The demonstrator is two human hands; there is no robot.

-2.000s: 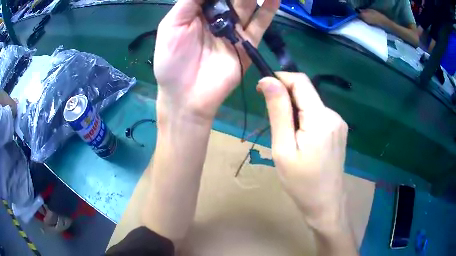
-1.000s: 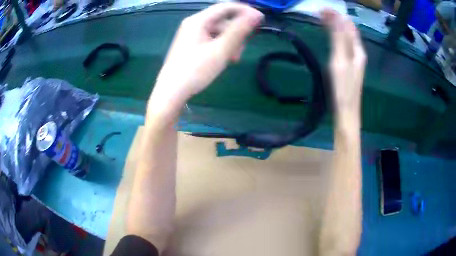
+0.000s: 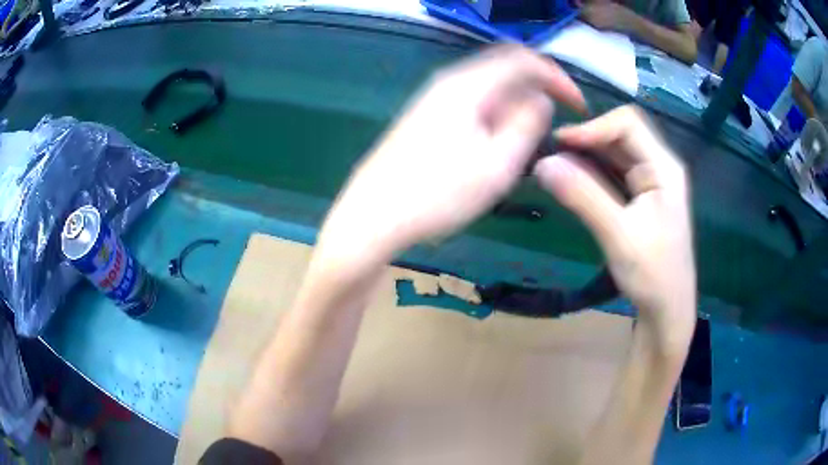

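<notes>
A black headphone headband (image 3: pixel 554 300) hangs below my hands, its lower arm lying over the far edge of the cardboard mat (image 3: pixel 427 381) beside the ragged cutout. My right hand (image 3: pixel 626 195) pinches the upper end of the headband with thumb and fingers. My left hand (image 3: pixel 454 154) is blurred and close against it, fingers curled at the same end; whether it grips the end is hidden. The end piece between the hands is mostly covered by the fingers.
A can (image 3: pixel 109 263) and crinkled plastic bag (image 3: pixel 68 200) are at the left, beside a thin curved bracket (image 3: pixel 184 264). A phone (image 3: pixel 694 386) and small blue object (image 3: pixel 736 410) lie right. Another headband (image 3: pixel 188 95) lies on the green belt (image 3: pixel 300 118). Seated people are beyond.
My hands have come together from wide apart, above the belt. The headband's lower arm has shifted right and slightly down over the mat's far edge.
</notes>
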